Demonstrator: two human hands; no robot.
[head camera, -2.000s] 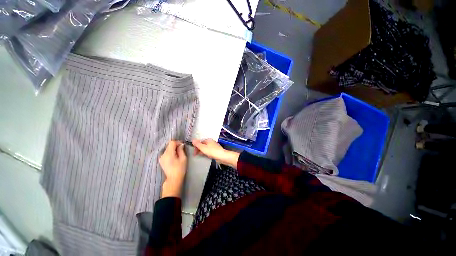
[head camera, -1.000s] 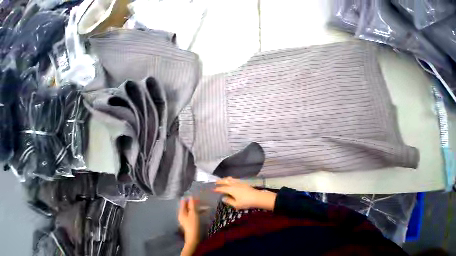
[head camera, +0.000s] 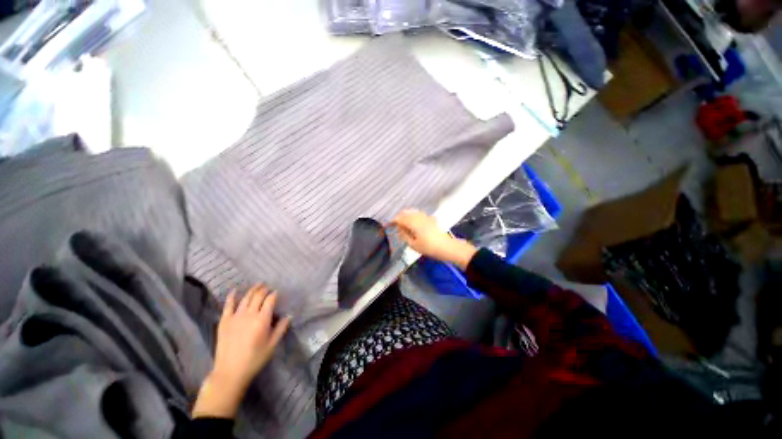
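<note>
A grey striped knit top (head camera: 343, 137) lies flat across the white table, with a dark turned-up part (head camera: 363, 261) near the table's front edge. My right hand (head camera: 426, 237) is at that edge, its fingertips closed on the cloth beside the dark part. My left hand (head camera: 243, 336) lies palm down on the top's lower end, fingers spread, holding nothing. A pile of matte grey garments (head camera: 103, 326) with wavy folds is directly left of it.
Bagged garments (head camera: 429, 15) and a black hanger (head camera: 562, 86) are at the table's far side. Clear plastic bags (head camera: 51, 43) lie top left. A blue bin (head camera: 538, 197) with bagged items, a carton (head camera: 622, 219) and another blue bin (head camera: 628, 321) stand at right. A person's head shows top right.
The view has swung to the right. My left hand has moved from the table's front edge onto the garment. My right hand has come to the garment's edge by the dark part.
</note>
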